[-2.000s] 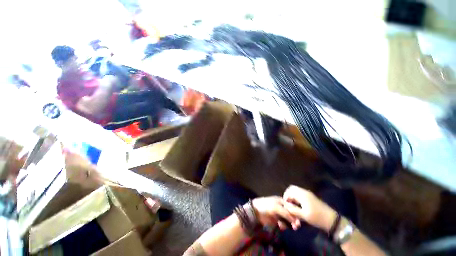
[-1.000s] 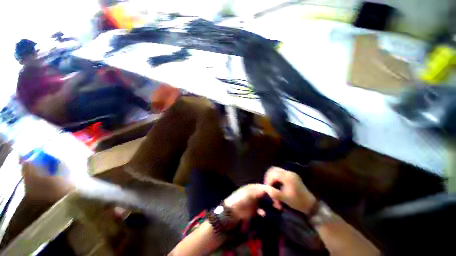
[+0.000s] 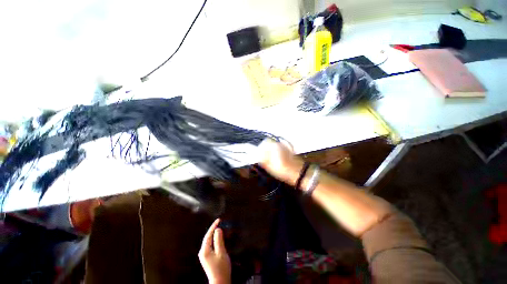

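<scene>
A large bundle of black cords (image 3: 167, 119) lies on the white table (image 3: 100, 180), its looped end hanging at the front edge. My right hand (image 3: 278, 160) is stretched out to the bundle's right end at the table edge; its fingers are blurred and overlap the cords, so its grip cannot be made out. My left hand (image 3: 215, 248) is low, below the table edge, with fingers raised and close together. A tiny dark thing shows at its fingertips, too small to name.
A crinkled plastic bag (image 3: 340, 86) lies right of the bundle, with a yellow bottle (image 3: 318, 49) behind it. A pink notebook (image 3: 448, 73) is at right, a cardboard sheet (image 3: 260, 83) and black box (image 3: 243, 42) at back. A cardboard carton (image 3: 114, 238) stands below.
The view has swung to the right. My hands, together over the lap before, have parted: my right hand has moved up to the bundle while my left hand stays low.
</scene>
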